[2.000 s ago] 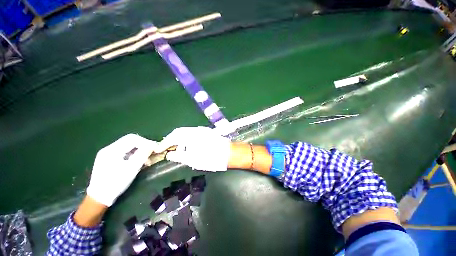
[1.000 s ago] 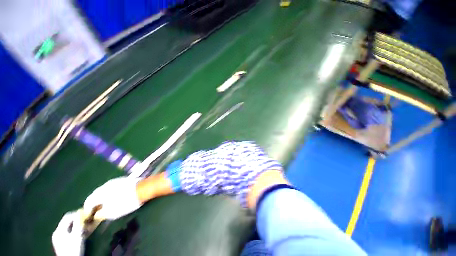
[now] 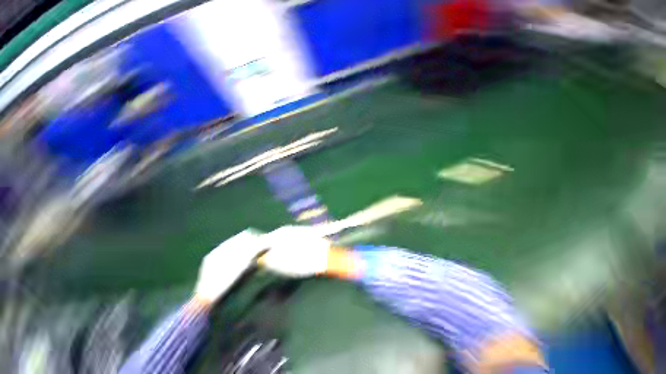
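Note:
The view is strongly blurred. My left hand (image 3: 228, 267) and my right hand (image 3: 296, 251), both in white gloves, meet fingertip to fingertip left of centre. A small tan-brown piece (image 3: 262, 259) shows between their fingers; most of it is hidden and I cannot tell exactly what it is. A loose pile of dark pads (image 3: 259, 358) lies below the hands, with some pale edges. A long cream strip (image 3: 376, 212) lies just beyond my right hand, beside a purple-blue strip (image 3: 290, 185) running away from me.
Two cream strips (image 3: 266, 158) cross the purple strip's far end. A short cream piece (image 3: 475, 171) lies to the right on the green surface (image 3: 569, 139). Blue bins (image 3: 358, 33) and a white panel (image 3: 245, 55) stand behind. Blurred shiny material (image 3: 109, 332) is at lower left.
The view swung right, then back left, showing more of the bins behind. The hands stay together with the small piece between them throughout.

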